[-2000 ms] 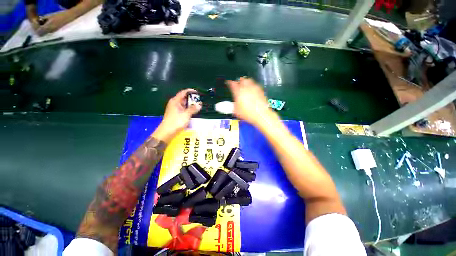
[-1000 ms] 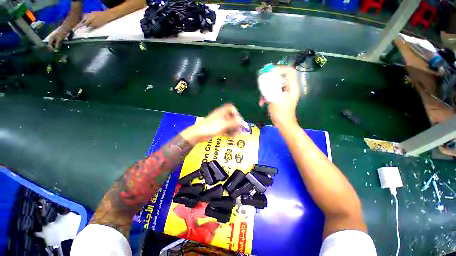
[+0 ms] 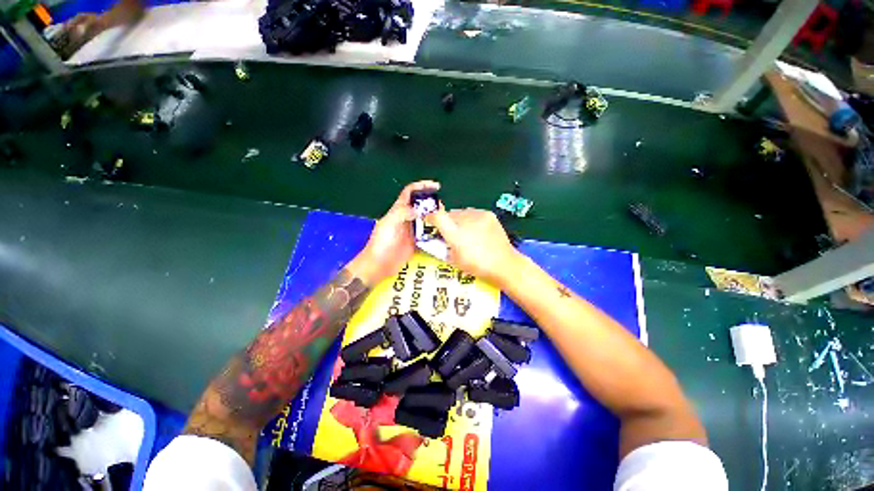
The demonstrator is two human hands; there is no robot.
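Note:
My left hand (image 3: pixel 391 233) holds a small black housing (image 3: pixel 423 198) upright above the far edge of the printed sheet (image 3: pixel 565 331). Small pale parts show in the housing's open face. My right hand (image 3: pixel 471 242) is against it from the right, its thumb at the opening. A smooth white piece (image 3: pixel 433 247) shows under the right hand, between both hands. A loose pile of black housings (image 3: pixel 426 369) lies on the sheet's yellow band. A teal-faced circuit board (image 3: pixel 515 203) lies on the belt just beyond my right hand.
The dark green belt (image 3: pixel 240 182) carries scattered boards (image 3: pixel 312 152) and dark parts. A blue bin (image 3: pixel 144 422) of black housings stands at lower left. A white plug (image 3: pixel 752 344) with cord lies at right. Across the belt are a black heap (image 3: pixel 331 27) and another person's blurred arm.
My right hand has come back from over the belt and met my left hand at the housing. The teal-faced board now lies on the belt near the sheet. Boards on the belt have shifted.

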